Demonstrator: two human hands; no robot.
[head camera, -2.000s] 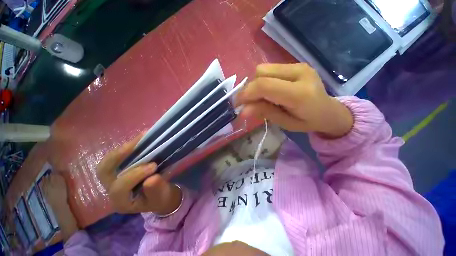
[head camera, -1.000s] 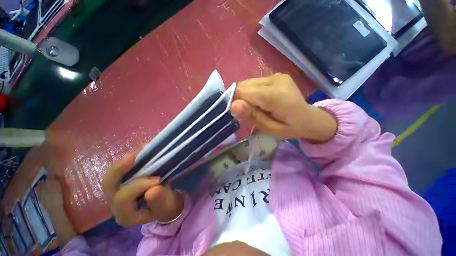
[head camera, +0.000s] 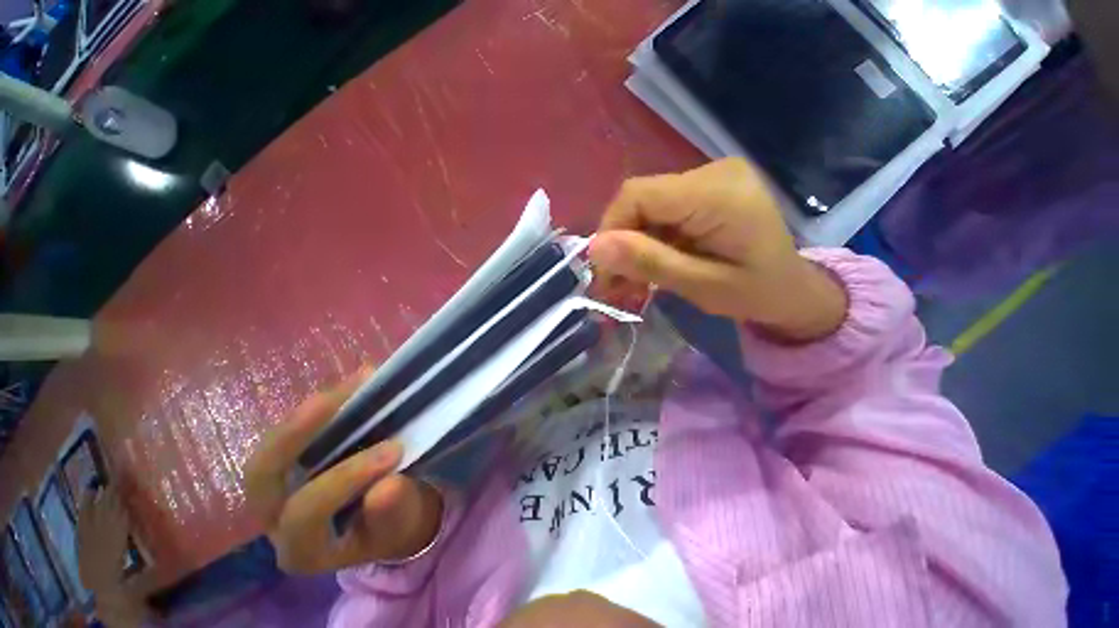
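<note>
My left hand (head camera: 350, 497) is shut around the lower left end of a stack of tablets (head camera: 472, 350), held tilted on edge. The dark slabs alternate with white protective sleeves, and the layers fan apart at the upper right end. My right hand (head camera: 706, 245) is at that end, with thumb and forefinger pinching the edge of a white sleeve (head camera: 540, 280). A white sheet-like flap (head camera: 491, 374) stands open between the lower slabs. The screens in the stack are mostly hidden.
A sleeved dark tablet with a label (head camera: 798, 104) lies at upper right, beside a glaring lit one (head camera: 951, 37). Red wrapped matting (head camera: 356, 209) borders a dark green surface with a grey-white oval (head camera: 129, 120). Another person's hand (head camera: 108, 552) is beside tablets at lower left.
The layers have spread apart, and a white flap shows more widely between the lower slabs. My right hand has shifted slightly right and still pinches at the stack's end. The other person's hand has moved.
</note>
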